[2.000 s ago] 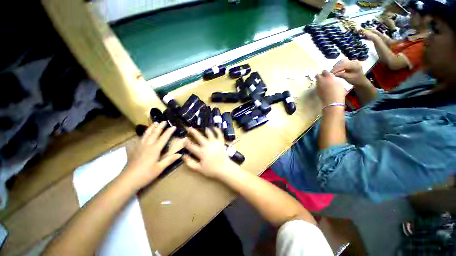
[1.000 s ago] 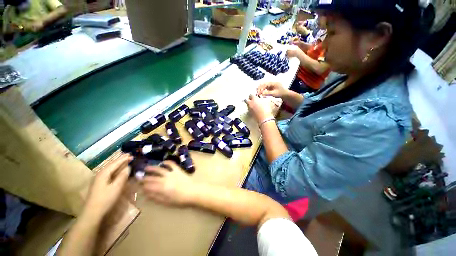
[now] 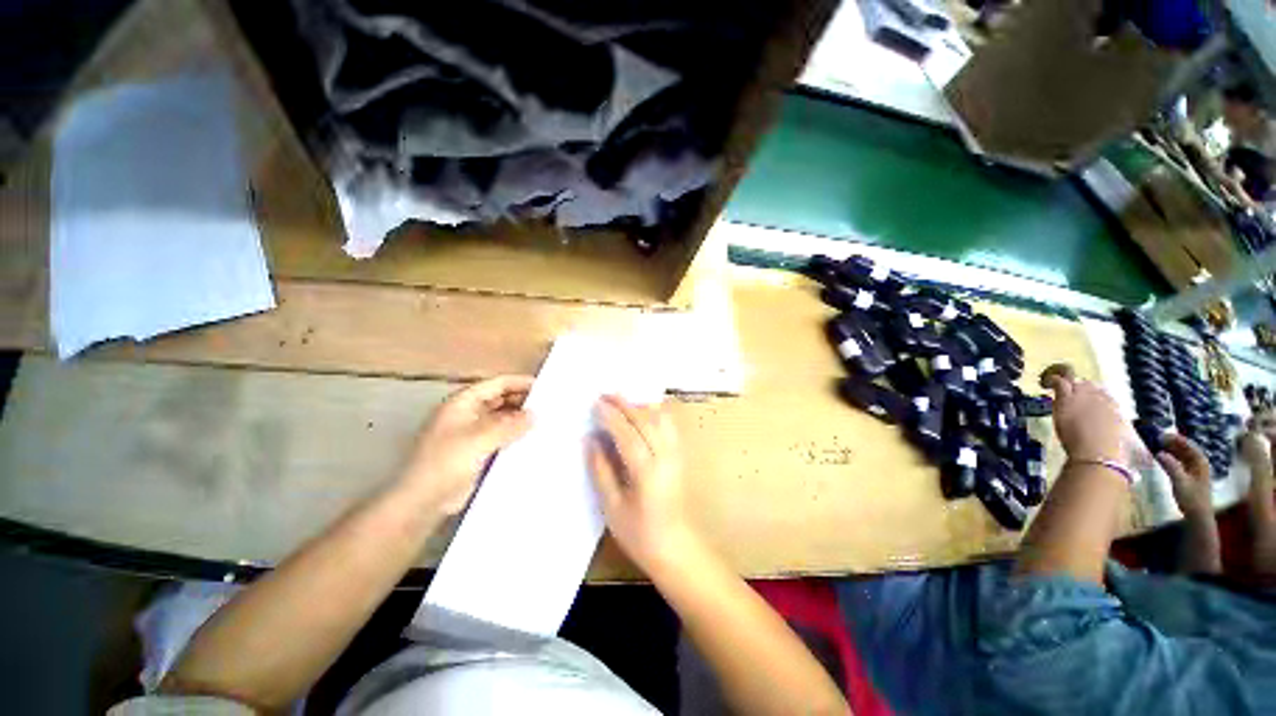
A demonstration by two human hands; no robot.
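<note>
A long white label sheet lies in front of me, slanting towards my body. My left hand is at its left edge, thumb and fingers closed together on it. My right hand rests on its right edge with bent fingers; whether it grips the sheet is unclear. Another piece of white paper lies just beyond, partly under the sheet. The black oblong units with white bands lie in a loose pile to the right, apart from my hands.
An open carton with crumpled grey sheets stands at the back. A white sheet stack lies far left. A neighbouring worker's hand is right of the pile. Rows of black units lie far right, beside a green surface.
My hands have left the black units and are now at the white sheet. The units lie in a tighter pile. The view has swung left, bringing the carton into view.
</note>
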